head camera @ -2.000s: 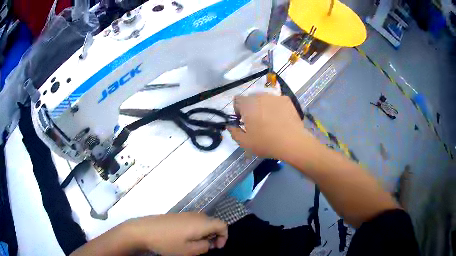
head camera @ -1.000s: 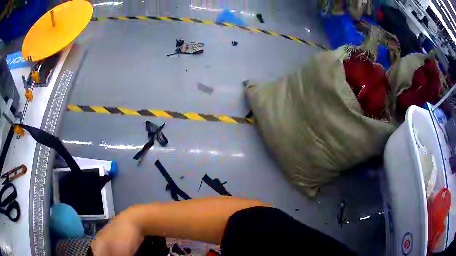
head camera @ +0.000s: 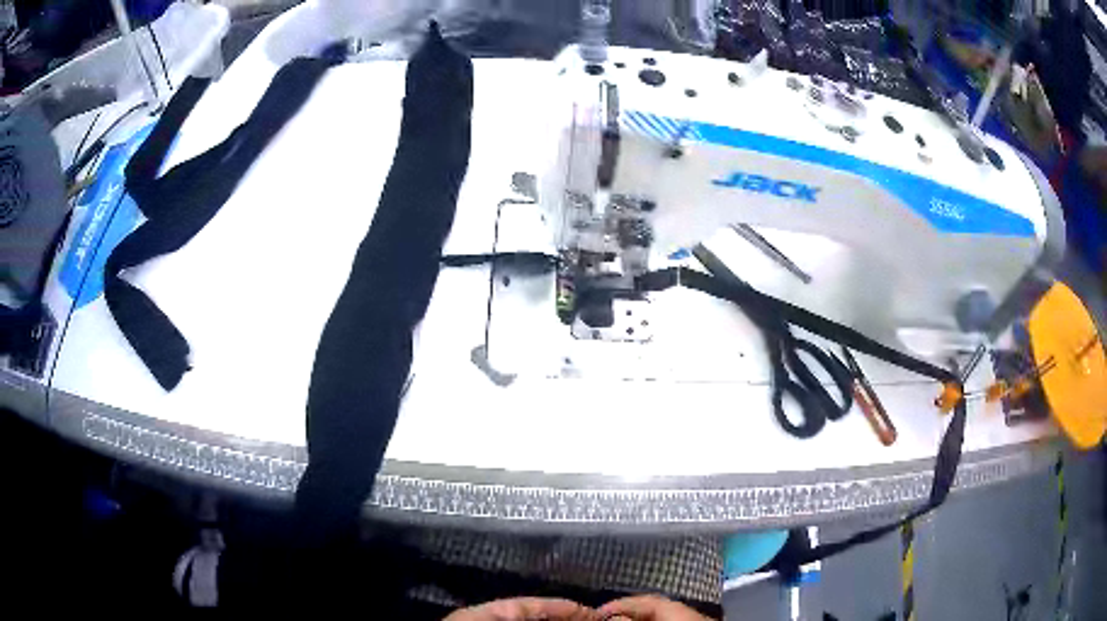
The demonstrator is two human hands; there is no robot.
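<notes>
My left hand point(head camera: 522, 610) and my right hand point(head camera: 643, 608) are close together at the bottom edge, mostly cut off, beside black fabric on the lap. What their fingers hold cannot be made out. A wide black rib band point(head camera: 379, 291) lies across the white table and hangs over its front edge. The sewing machine point(head camera: 777, 194) stands behind. Narrow black binding tape point(head camera: 838, 334) runs from the right-hand tape guide point(head camera: 949, 394) to the presser foot area point(head camera: 595, 285), and a short end emerges left of it.
Black shears point(head camera: 795, 376) and orange-handled snips point(head camera: 872, 406) lie right of the foot. Spare black bands point(head camera: 200, 224) lie at the left. A yellow reel disc point(head camera: 1074, 364) stands at the far right. The ruler point(head camera: 486, 500) follows the table's front edge.
The view has swung from the floor and sacks at the right back to the table. My right hand, earlier near the shears and tape guide, is now low beside my left hand.
</notes>
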